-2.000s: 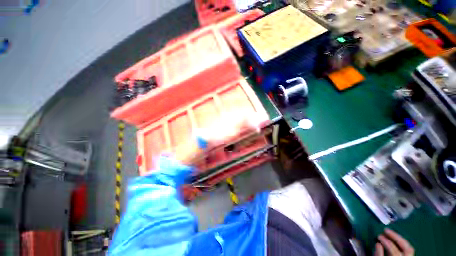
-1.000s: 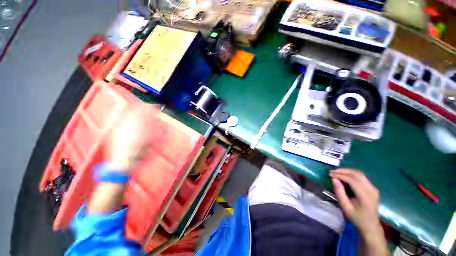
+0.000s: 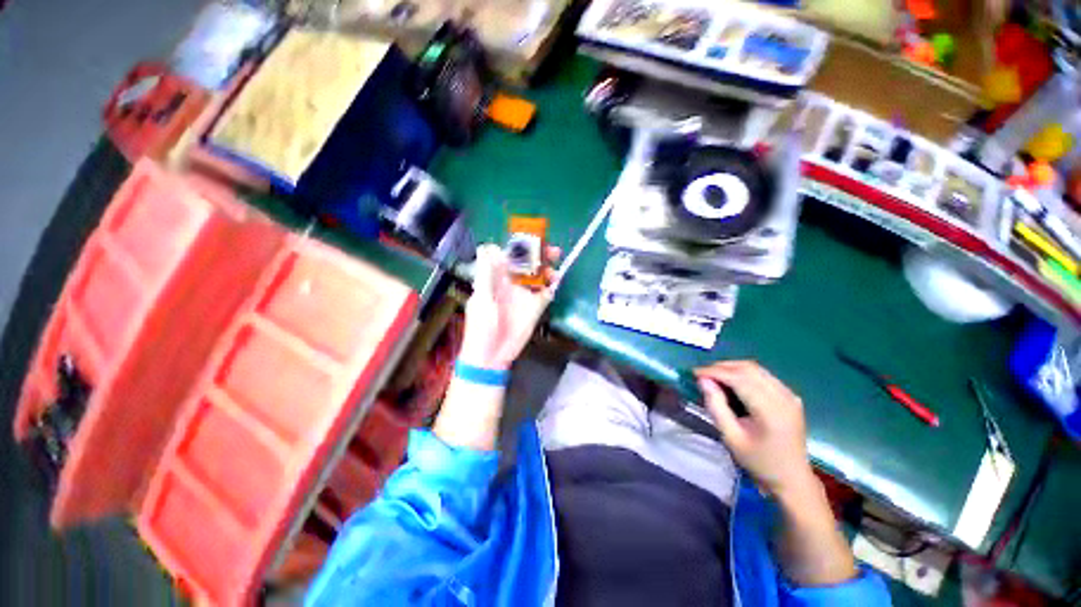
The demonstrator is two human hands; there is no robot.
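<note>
My left hand (image 3: 507, 311), palm up over the bench's front edge, holds an orange block (image 3: 529, 225) with a small dark part with a pale round face (image 3: 519, 251) on it. My right hand (image 3: 759, 417) is at the front edge with its fingers curled. A dark spot and a thin pale edge show by its fingertips; whether it grips a tool is not clear. The press fixture (image 3: 711, 219), silver with a black round part and pale centre, stands between and beyond my hands, above its slotted metal plate (image 3: 664, 299).
Salmon foam trays (image 3: 279, 391) are at the left, with dark parts in one. A solder spool (image 3: 423, 211) and a blue box (image 3: 368, 154) stand behind them. Another orange piece (image 3: 511, 113) lies farther back. Parts organisers (image 3: 818, 178) line the back. A red-handled screwdriver (image 3: 910, 403) lies at the right.
My left hand has moved right from over the foam trays to the bench front, and now shows the orange block. The view has swung right. My right hand stays at the bench edge.
</note>
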